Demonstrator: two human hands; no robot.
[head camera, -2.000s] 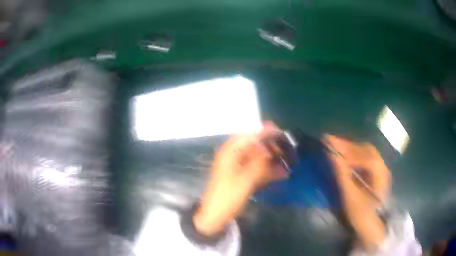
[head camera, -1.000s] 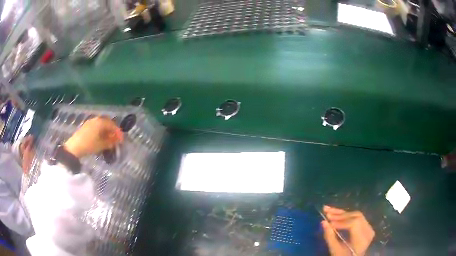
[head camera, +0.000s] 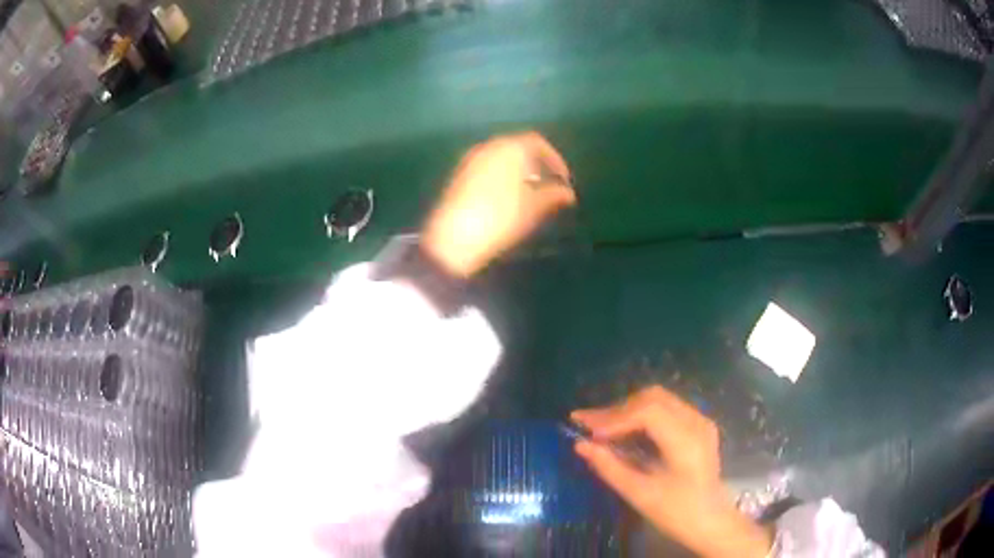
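Observation:
My left hand (head camera: 491, 207) reaches over the green strip at upper centre. Its fingers are closed on a small dark and silver piece, apparently a watch case (head camera: 545, 180), mostly hidden by the fingers and blurred. My right hand (head camera: 659, 463) is at lower centre right, closed on thin tweezers (head camera: 578, 432) whose tips are near the blue sheet (head camera: 529, 474). The sheet shows blurred rows of pale dots. Three round dark watch cases lie on the green strip to the left, the nearest one (head camera: 349, 213) left of my left hand.
Stacked clear trays (head camera: 104, 381) stand at left, with dark round parts in some pockets. A small white square (head camera: 782, 341) lies right of centre. Another watch case (head camera: 958, 298) is at far right, near a metal post (head camera: 948, 185). A ribbed tray (head camera: 316, 33) is at the top.
My left hand has moved from the tray stack to the green strip, where it covers the fourth watch case's place. The view has shifted right. My right hand still holds the tweezers.

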